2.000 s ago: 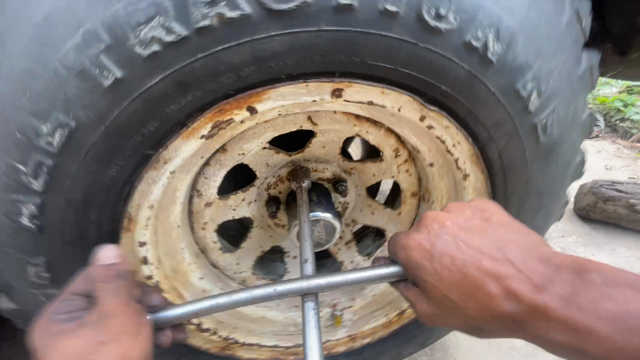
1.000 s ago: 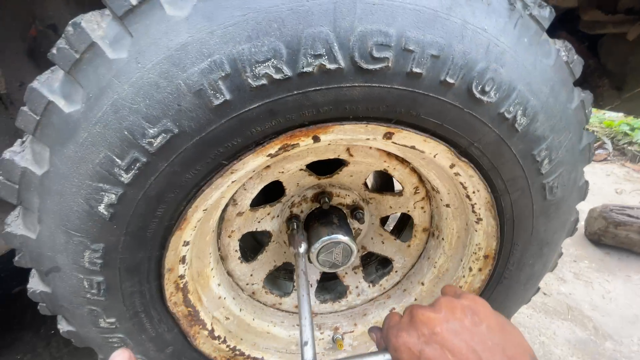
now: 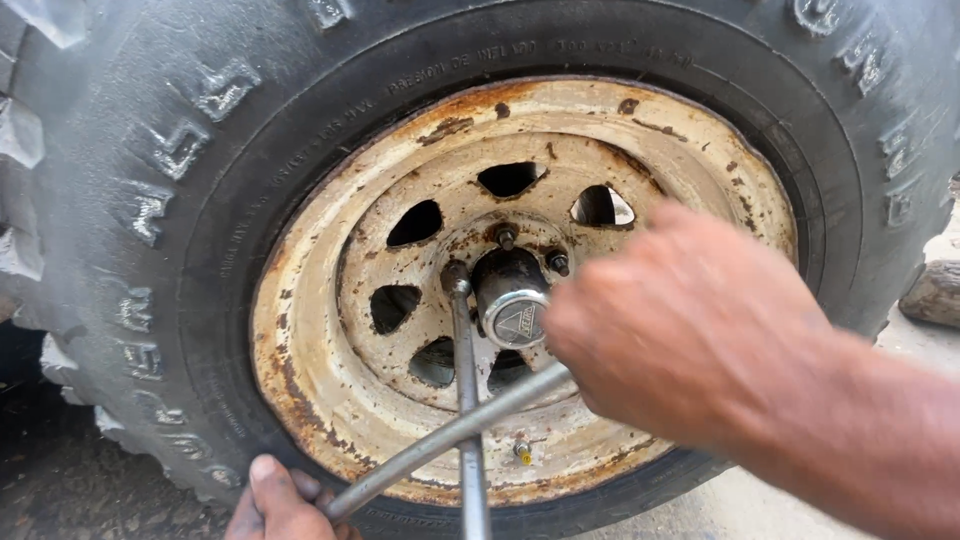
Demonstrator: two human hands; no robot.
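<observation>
A four-way lug wrench (image 3: 466, 375) has one socket seated on a lug position left of the hub cap (image 3: 517, 315). My right hand (image 3: 667, 330), blurred, is closed around the upper right end of its crossbar. At the lower left, my left hand (image 3: 289, 502) grips the bar's other end. Behind them is a rusty cream steel wheel rim (image 3: 307, 300) inside a black off-road tire (image 3: 217, 247). Threaded studs (image 3: 505, 238) show above and right of the hub. My right hand hides part of the rim.
A yellow-capped valve stem (image 3: 523, 454) sticks out low on the rim. At the right edge, a log (image 3: 934, 292) lies on pale ground (image 3: 915, 337). Dark ground (image 3: 90, 472) shows at the lower left.
The crossbar is tilted now, its right end higher than two seconds ago. My right hand has risen beside the hub, and my left hand is back in view. The view has moved closer.
</observation>
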